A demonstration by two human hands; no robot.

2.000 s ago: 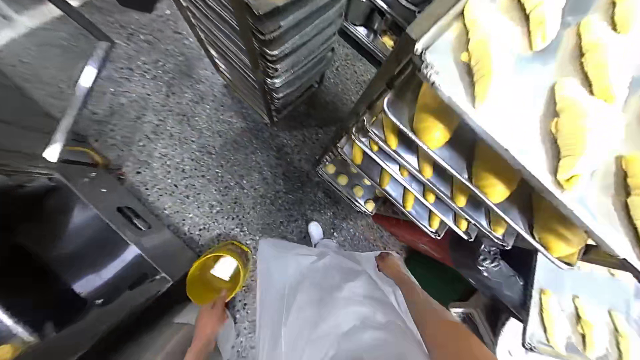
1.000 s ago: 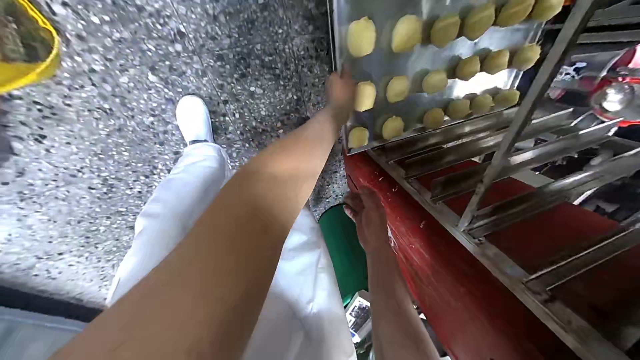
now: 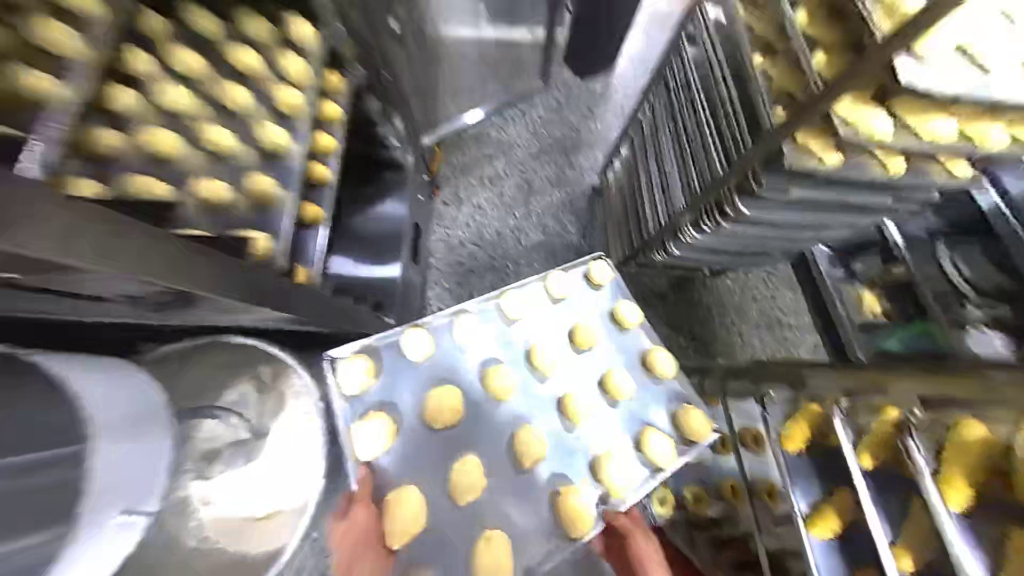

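Note:
A metal baking tray (image 3: 512, 472) with rows of pale yellow dough pieces (image 3: 443, 406) is held in front of me, slightly turned. My left hand (image 3: 362, 524) grips its near left edge, the fingers partly hidden beneath it. My right hand (image 3: 632, 540) holds the edge at the lower right, with its fingers also partly under the tray. The tray's near end runs out of the bottom of the view.
A large metal bowl (image 3: 300, 480) with whitish contents stands at the left. Trays of dough pieces (image 3: 164, 144) lie upper left. A rack of stacked trays (image 3: 680, 144) stands upper right, and a loaded tray rack (image 3: 860, 480) lower right. Speckled floor (image 3: 512, 192) shows between.
The tray of dough pieces, at the rack with my hand on its edge one second ago, is now held in both hands away from it. The yellow container held earlier is out of view. The view has swung widely.

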